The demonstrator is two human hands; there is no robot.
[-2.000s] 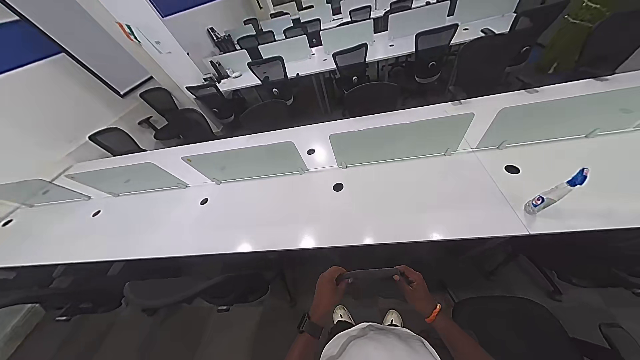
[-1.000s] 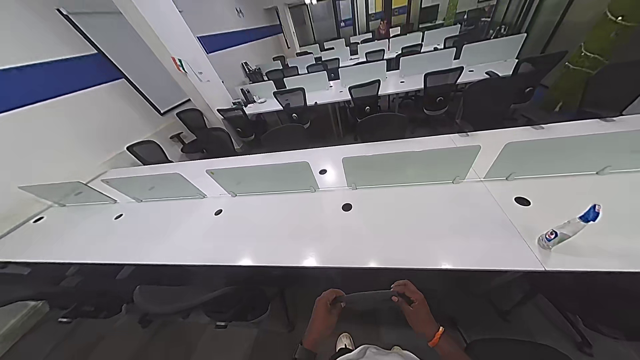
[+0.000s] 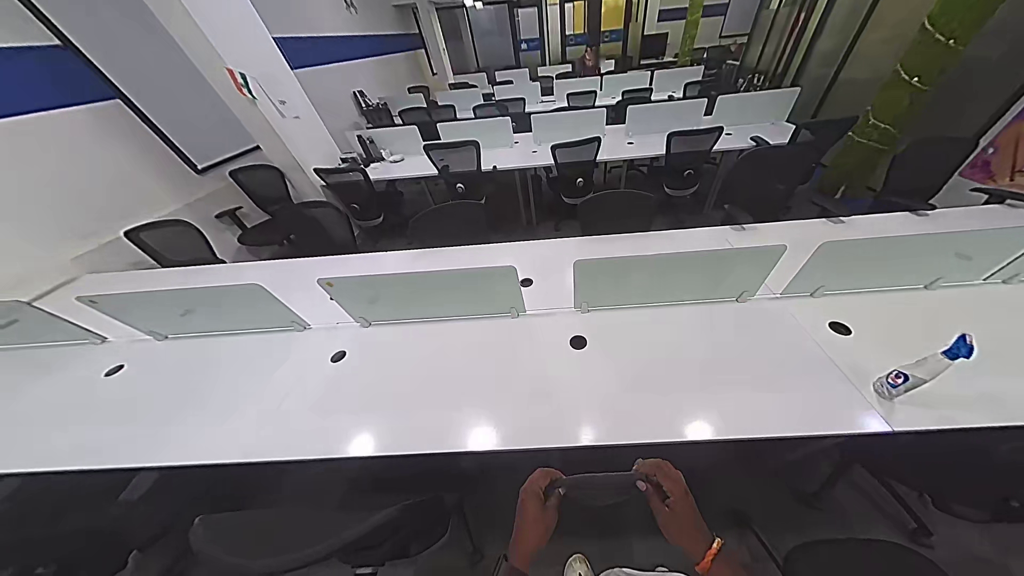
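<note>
My left hand [image 3: 538, 512] and my right hand [image 3: 670, 506] grip opposite ends of a dark grey folded cloth [image 3: 600, 486], stretched between them just below the front edge of a long white desk [image 3: 464, 384]. An orange band circles my right wrist, and something dark is on my left wrist. On the desk to the right stands or lies a clear spray bottle with a blue trigger head [image 3: 920, 374]; its exact pose is hard to tell. Neither hand touches the desk or the bottle.
Frosted glass dividers [image 3: 680, 276] run along the desk's middle, with round black cable grommets [image 3: 578, 342] in the top. Dark office chairs [image 3: 320, 532] flank me below the front edge. More desks and mesh chairs [image 3: 576, 164] fill the room beyond, beside a green wrapped column [image 3: 888, 104].
The view has tilted up, showing more of the room. Both hands keep hold of the cloth and appear lower in the view.
</note>
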